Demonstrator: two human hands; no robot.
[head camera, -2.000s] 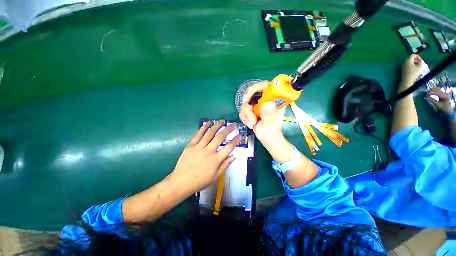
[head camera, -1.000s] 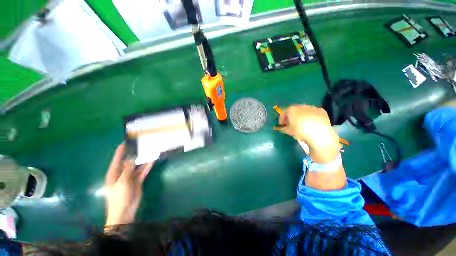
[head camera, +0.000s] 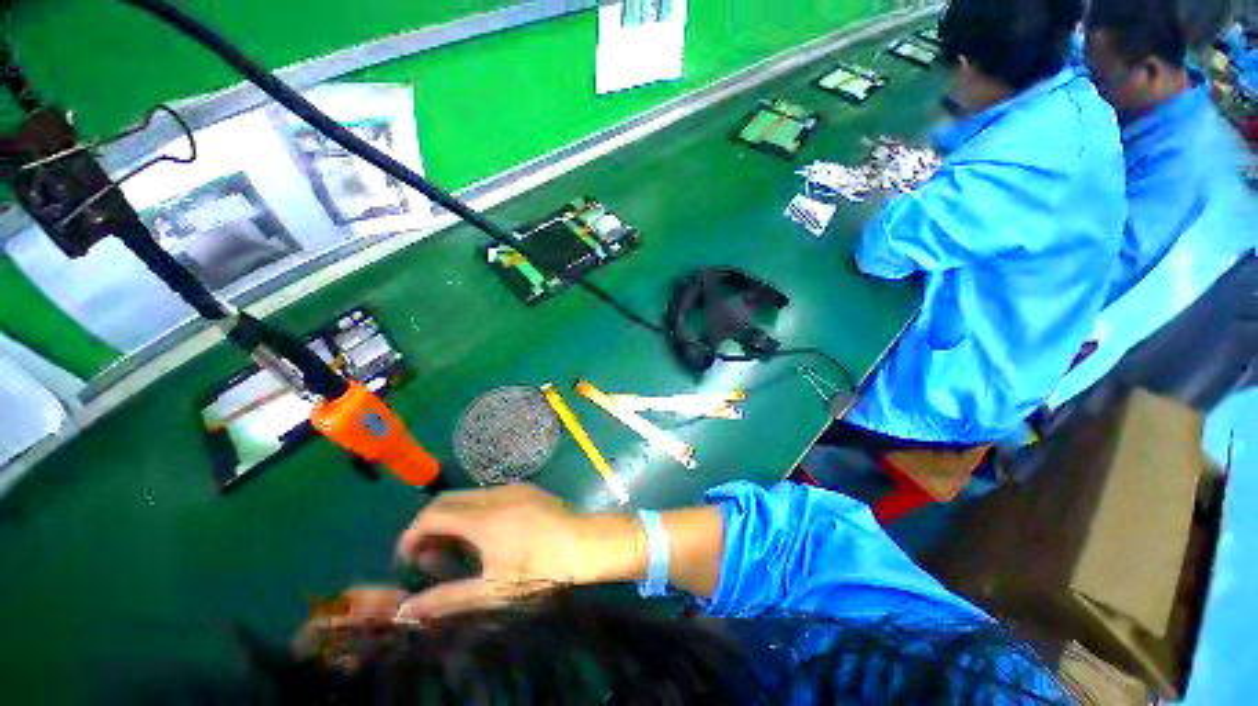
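Note:
My right hand is at the lower middle, thumb and fingers curved towards my left hand. My left hand is low in the picture, mostly covered by dark hair. A small orange bit shows at its fingers; I cannot tell what either hand holds. An open tablet lies on the mat at the left, partly behind the hanging orange electric screwdriver. The round speckled screw dish stands right of the screwdriver. Several flat ribbon cables lie right of the dish.
Another open tablet lies further back. A black corded lump and a thin metal item lie at the right. A black cord crosses the view. Two people in blue sit at the right, near a cardboard box. More tablets line the far bench.
The view has swung right. The tablet has left my left hand and lies on the mat. My right hand has moved from the ribbon cables to beside my left hand.

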